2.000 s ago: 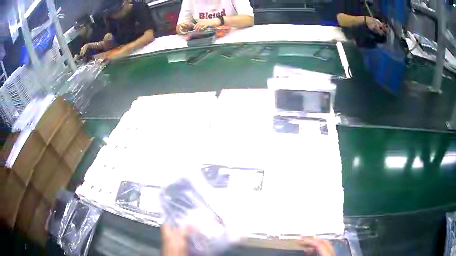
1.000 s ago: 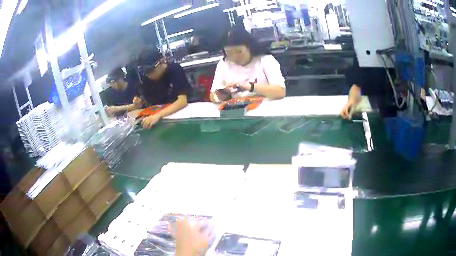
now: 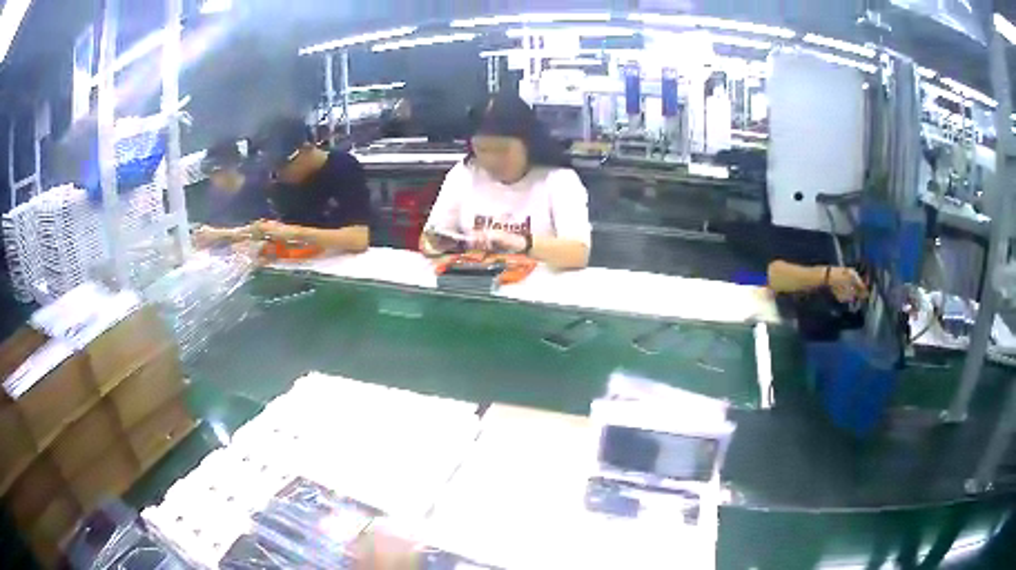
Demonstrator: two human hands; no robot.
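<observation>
Bagged flat phone parts (image 3: 301, 523) in shiny clear sleeves lie on the white foam sheets (image 3: 368, 429) at the bottom, left of centre. A hand, apparently my left hand (image 3: 388, 548), is blurred and cut off by the bottom edge, at the right side of these bags. Whether it grips anything cannot be told. My right hand is not in view. A bagged part with a dark rectangle (image 3: 657, 454) lies on the right sheet, with another part (image 3: 641, 501) just in front of it.
A brown divided carton (image 3: 106, 390) stands at left, with small clear bags (image 3: 117, 540) in front. The green bench (image 3: 446, 340) runs across. Clear bags (image 3: 201, 306) lie behind the carton. People sit opposite, one in a white shirt (image 3: 513, 206). A blue bin (image 3: 852, 379) is at right.
The view has tilted up from two seconds ago, so the sheets sit lower. The bag held up earlier is no longer seen raised. The visible hand is now lower, mostly past the bottom edge.
</observation>
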